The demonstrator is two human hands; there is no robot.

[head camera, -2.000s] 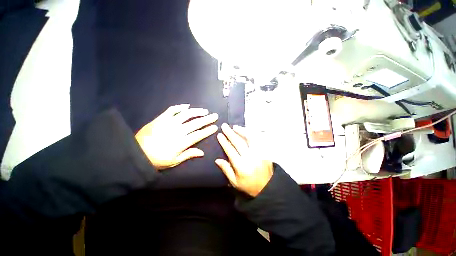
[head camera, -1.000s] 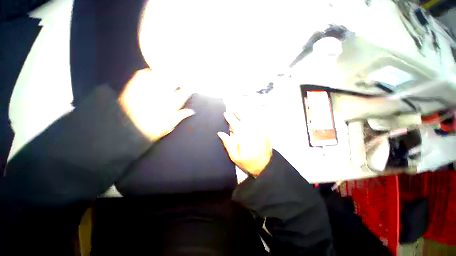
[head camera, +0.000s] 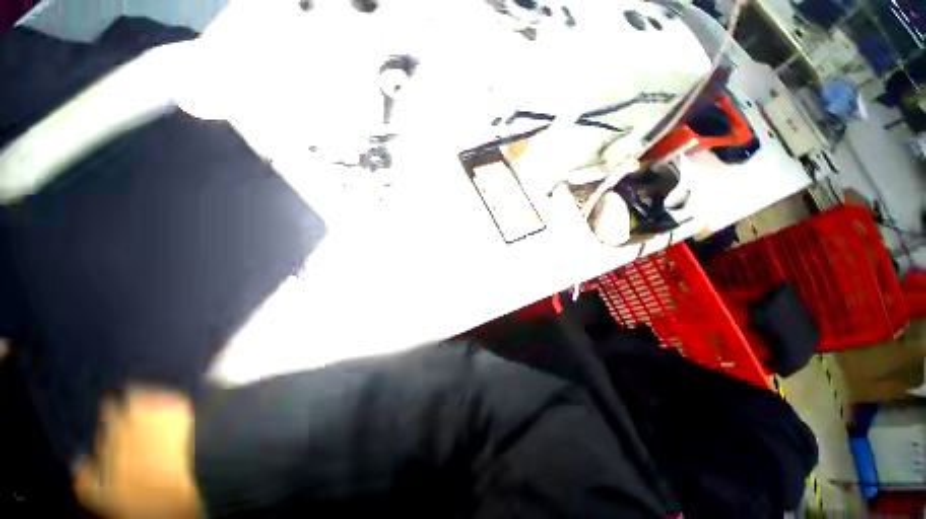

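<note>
A large dark navy garment panel lies over the white table at the left, its right corner near the machine. The white sewing machine is overexposed, so its needle area cannot be made out. My right hand is blurred at the lower left, over the dark fabric; its fingers and any hold on the cloth cannot be told. My left hand is not clearly in view; only a small skin-toned patch shows at the left edge.
A smartphone lies on the white table. A tray of small items and an orange-red object are at the table's right. Red baskets stand beyond the edge, with a dark fabric heap beside them.
The view has swung to the right. My right hand has moved from beside the needle area to the lower left. My left hand has left its place on the panel. The panel lies farther left in view.
</note>
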